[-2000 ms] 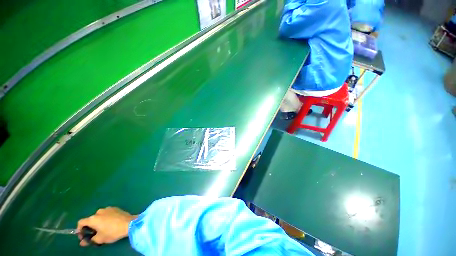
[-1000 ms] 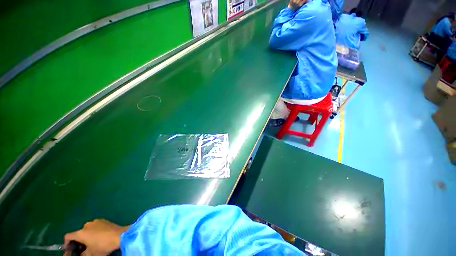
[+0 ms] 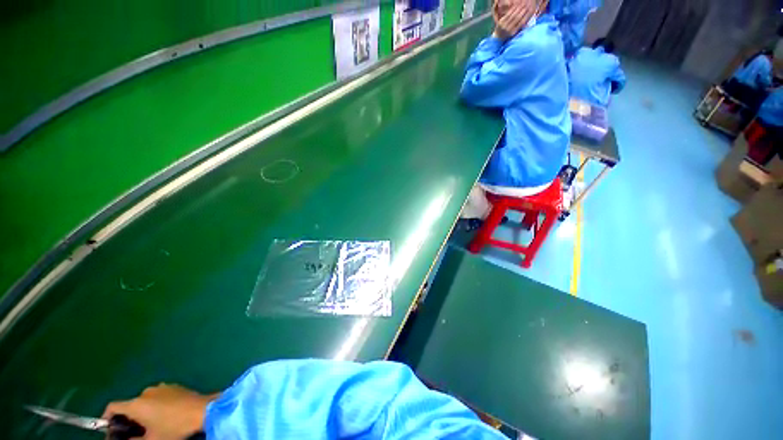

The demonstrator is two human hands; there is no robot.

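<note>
My right hand [image 3: 163, 411] is at the lower left, partly cut off by the bottom edge, at the end of a blue sleeve. It is closed around the dark handles of the scissors [image 3: 73, 418], whose silver blades point left just over the green bench. The blades look nearly closed. A clear plastic bag [image 3: 322, 279] with small dark marks lies flat on the bench, ahead and to the right of my hand, not touched. My left hand is not in view.
The glossy green bench [image 3: 361, 180] runs along the green wall [image 3: 215, 77]. A lower dark-green table [image 3: 532, 344] stands at its right. A person in blue [image 3: 528, 112] sits on a red stool [image 3: 524, 219] farther along. Papers [image 3: 356, 43] hang on the wall.
The view has shifted, showing more of the wall papers and the seated person. My right hand with the scissors sits lower and farther left than two seconds ago. The bag lies as before.
</note>
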